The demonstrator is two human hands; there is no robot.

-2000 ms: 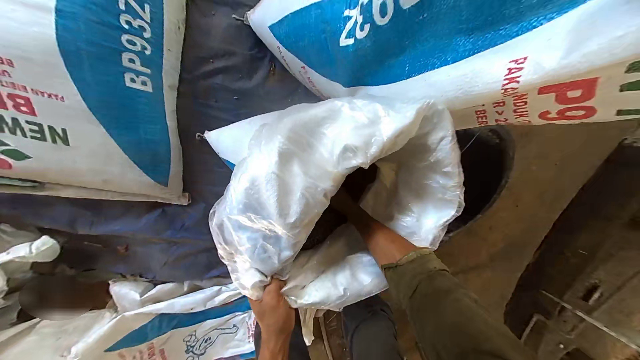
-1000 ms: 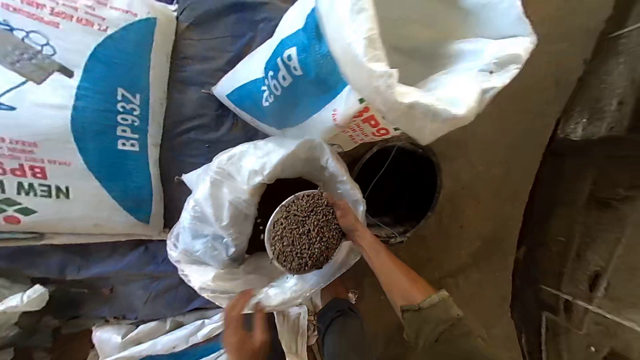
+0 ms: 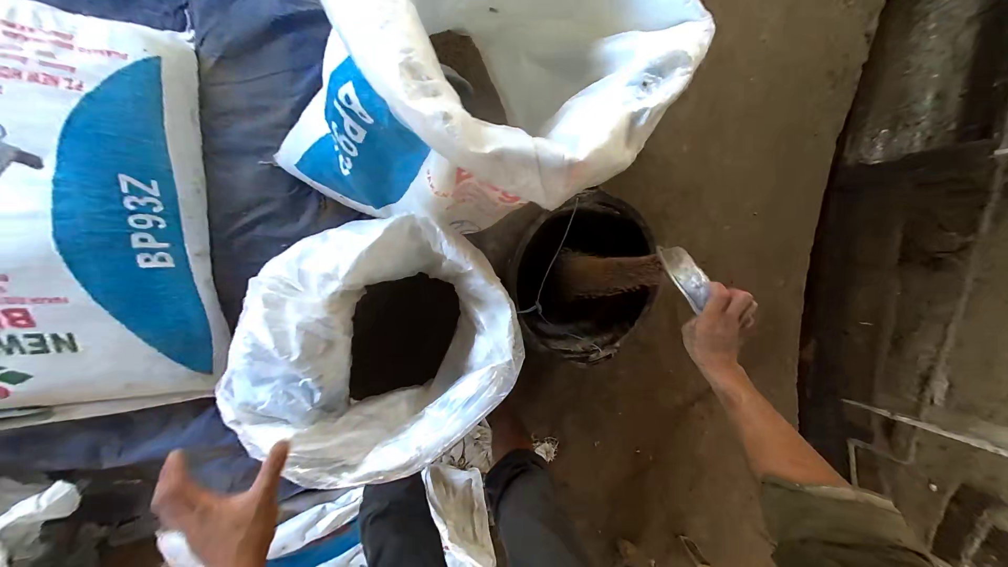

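Note:
My right hand (image 3: 720,327) grips a shallow metal bowl (image 3: 685,277), tipped on its side at the right rim of a dark bucket (image 3: 583,339). Brown feed pellets (image 3: 614,274) stream from the bowl into the bucket, which has a thin wire handle (image 3: 555,264). My left hand (image 3: 224,512), fingers spread and holding nothing, is by the lower left edge of an open white woven sack (image 3: 291,339) with its rim rolled outward. The inside of that sack is dark, so its contents cannot be told.
Above stands another open white and blue sack (image 3: 504,157), brown material inside. A full printed feed sack (image 3: 110,205) lies at left on dark blue sheeting (image 3: 252,102). Crumpled sacks (image 3: 461,512) lie near my legs. Concrete floor (image 3: 740,157) extends right to a darker, lower strip (image 3: 906,315).
My right hand was inside the white sack, then lifted out the bowl heaped with pellets. It has moved right to the bucket, and the pellets are pouring out. My left hand has let go of the sack's rim.

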